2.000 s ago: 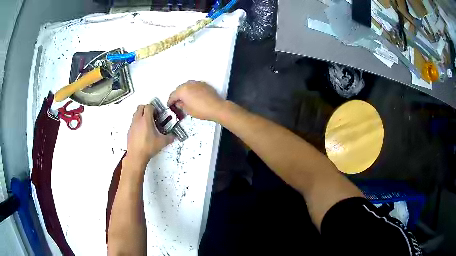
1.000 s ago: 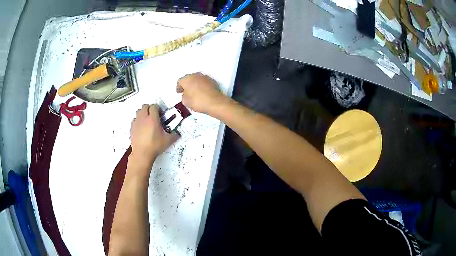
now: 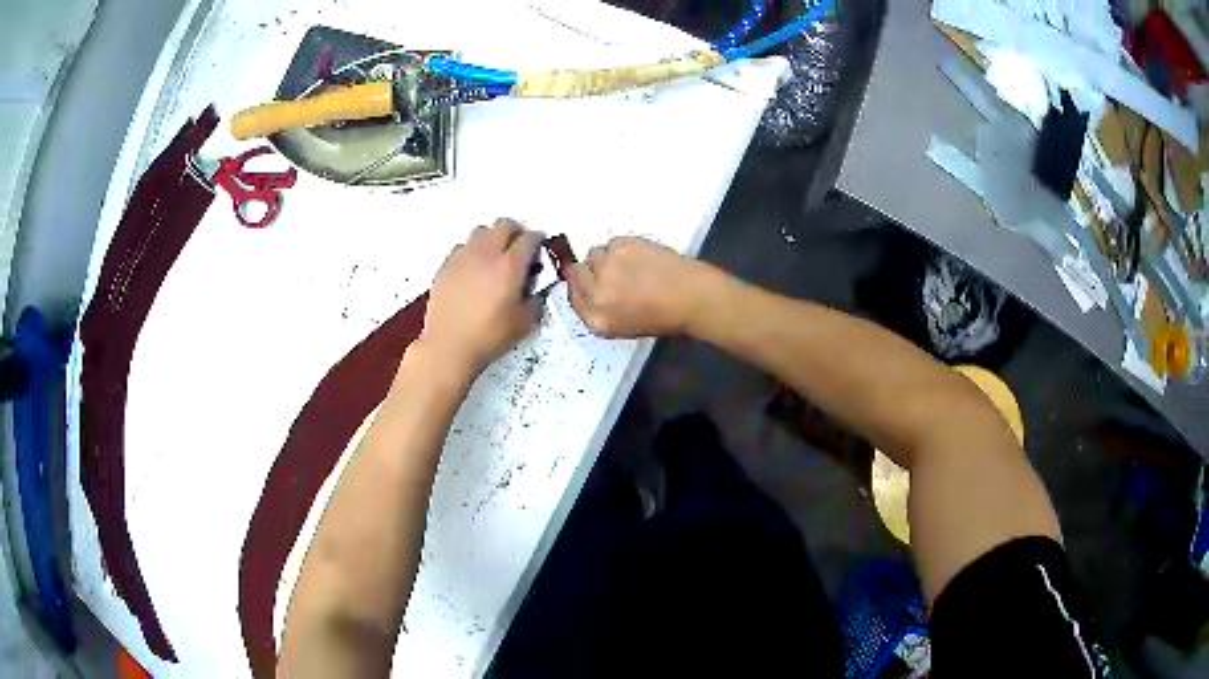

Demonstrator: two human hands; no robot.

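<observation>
A long curved dark maroon strip [image 3: 312,444] lies on the white table and runs up under my left hand [image 3: 487,299]. My left hand is over the folding guide, which it almost wholly hides; only a small edge shows by the fingers. A short maroon end [image 3: 560,252] sticks out between my two hands. My right hand [image 3: 617,285] pinches this end at its fingertips, close beside my left hand. A stack of maroon pieces [image 3: 119,345] lies along the far left side of the table.
The iron [image 3: 385,149] is parked on its dark rest [image 3: 312,60], with its hose [image 3: 617,77] trailing right. Red scissors [image 3: 252,186] lie by the stack's end. A grey side table [image 3: 882,133] with scraps stands right, and a round stool [image 3: 891,493] is partly behind my right arm.
The view has shifted, so the table things sit higher and further right. The metal guide, seen before, is now mostly covered. More of the strip shows beside my left forearm.
</observation>
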